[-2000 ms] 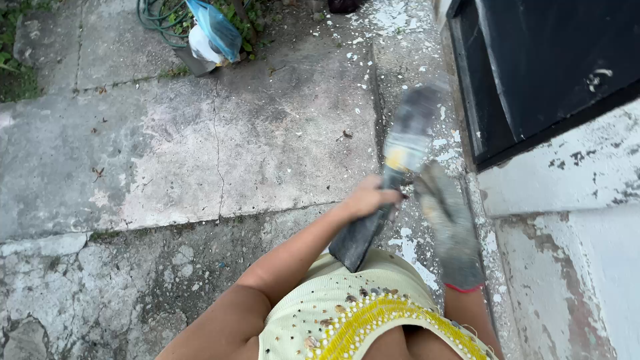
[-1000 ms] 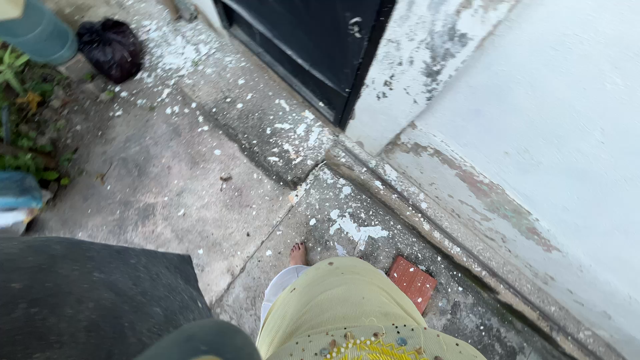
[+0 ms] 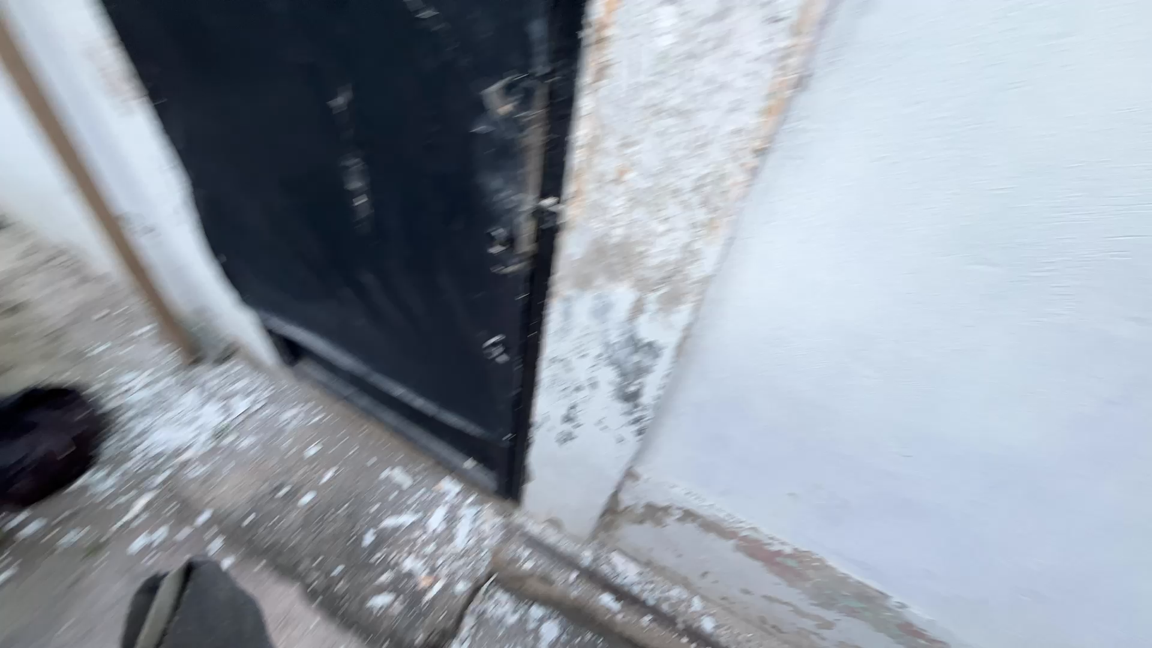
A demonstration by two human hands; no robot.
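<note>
Neither of my hands can be made out in the head view. A dark grey, blurred object (image 3: 202,607) with a paler strip along its left side rises from the bottom edge at the left; whether it is part of a glove or a tool cannot be told. Ahead is a black door (image 3: 360,198) with scuffs and small fittings near its right edge. Beside it, a narrow wall strip (image 3: 666,153) has rough, worn plaster above and patchy white paint below. A broad, pale painted wall (image 3: 927,297) fills the right side.
White paint flakes (image 3: 432,531) lie scattered over the concrete ground by the doorway. A dark bag (image 3: 45,445) sits at the left edge. A brown pole or pipe (image 3: 99,202) leans left of the door. A raised concrete edge (image 3: 576,589) runs along the wall's foot.
The view has swung up toward the door and wall. Two seconds ago my bare left hand held a flat dark tool near my gloved right hand; neither hand is recognizable now.
</note>
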